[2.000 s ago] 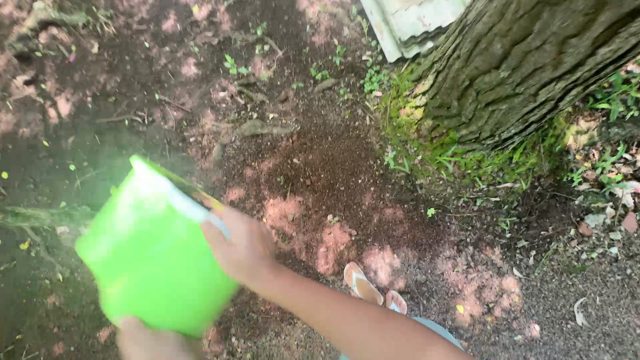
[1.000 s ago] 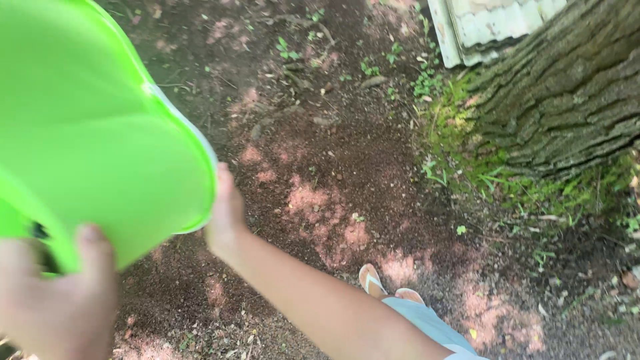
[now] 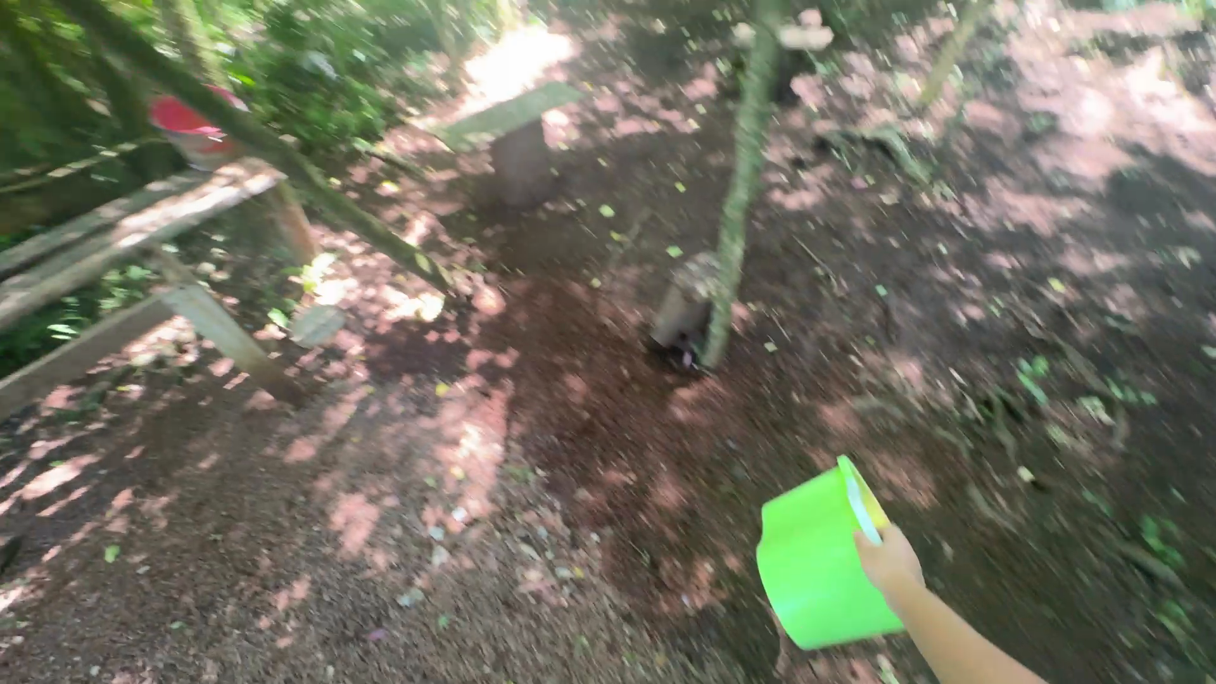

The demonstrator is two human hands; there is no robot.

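Observation:
At the lower right, my right hand (image 3: 890, 560) grips the rim of a bright green plastic bucket (image 3: 822, 570). The bucket is tilted on its side above the brown soil, its mouth turned to the right, so most of its inside is hidden. A strip of yellow shows just within the rim. My left hand is out of view. The picture is somewhat blurred by motion.
A wooden bench (image 3: 142, 223) stands at the left, with a red and white container (image 3: 195, 128) at its far end. Behind are a small plank seat (image 3: 513, 114) and a slanting pole (image 3: 313, 180). A thin trunk (image 3: 741, 190) rises beside a short log (image 3: 686, 299).
The view has swung from the thick tree trunk and my feet to the bench area. My left hand, on the bucket before, has left the view. My right hand still holds the bucket.

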